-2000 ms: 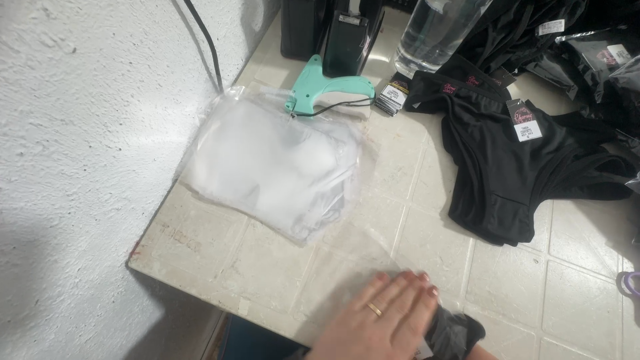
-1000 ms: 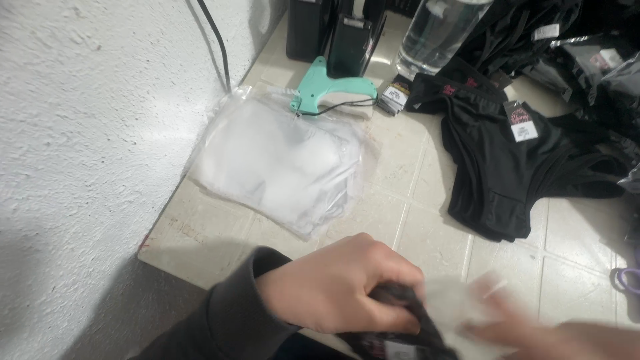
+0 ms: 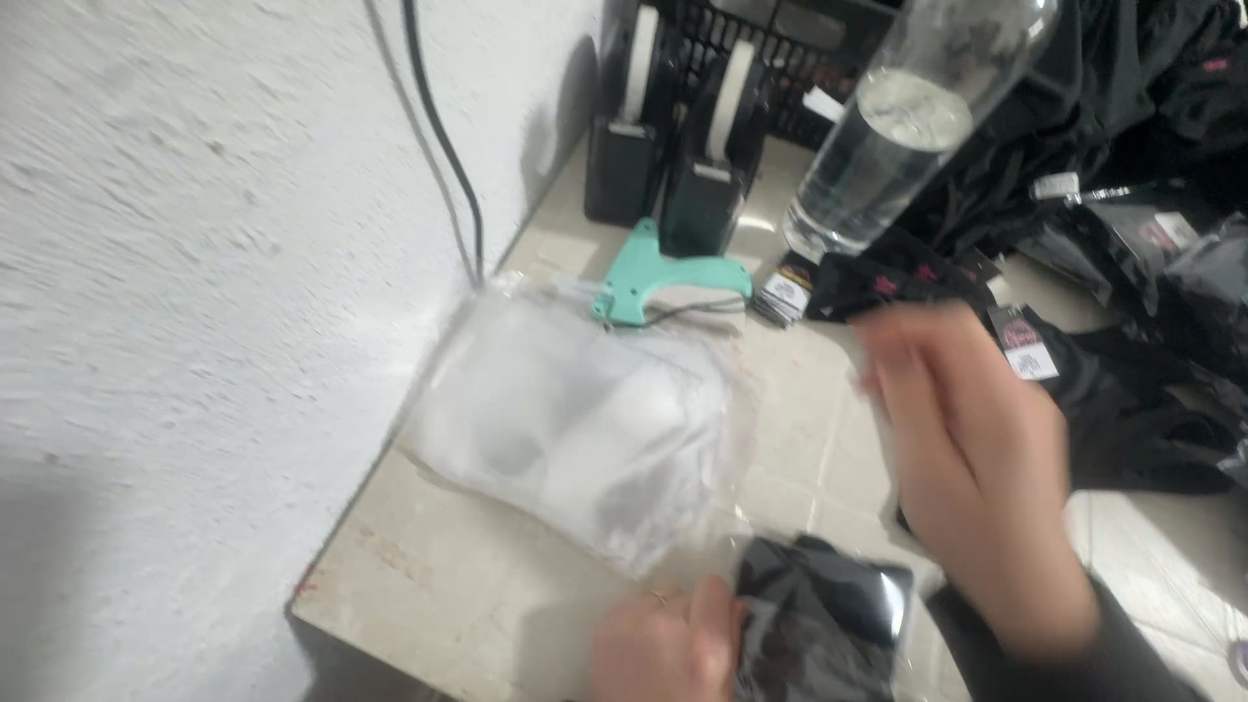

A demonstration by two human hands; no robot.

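My left hand point(image 3: 668, 639), at the bottom of the view, grips the left edge of a clear plastic bag with folded black fabric point(image 3: 824, 619) inside. My right hand point(image 3: 975, 458) is raised above and to the right of that bag, blurred, its fingers curled; whether it holds anything cannot be made out. A stack of clear plastic bags point(image 3: 575, 419) lies on the tiled table. At its upper edge rests a mint-green tagging gun point(image 3: 634, 278). Black panties point(image 3: 1121, 409) with a hang tag point(image 3: 1024, 341) lie partly behind my right hand.
Two black tape dispensers point(image 3: 624, 166) point(image 3: 712, 185) and a glass bottle of clear liquid point(image 3: 877, 146) stand at the back, before a black plastic crate point(image 3: 790, 49). Small tags point(image 3: 783, 290) lie near the bottle. Bagged black garments point(image 3: 1150, 234) are heaped at right. A white wall borders the left.
My right hand, blurred low at the right one second ago, is now higher, over the black panties. The bagged black fabric now shows beside my left hand at the bottom.
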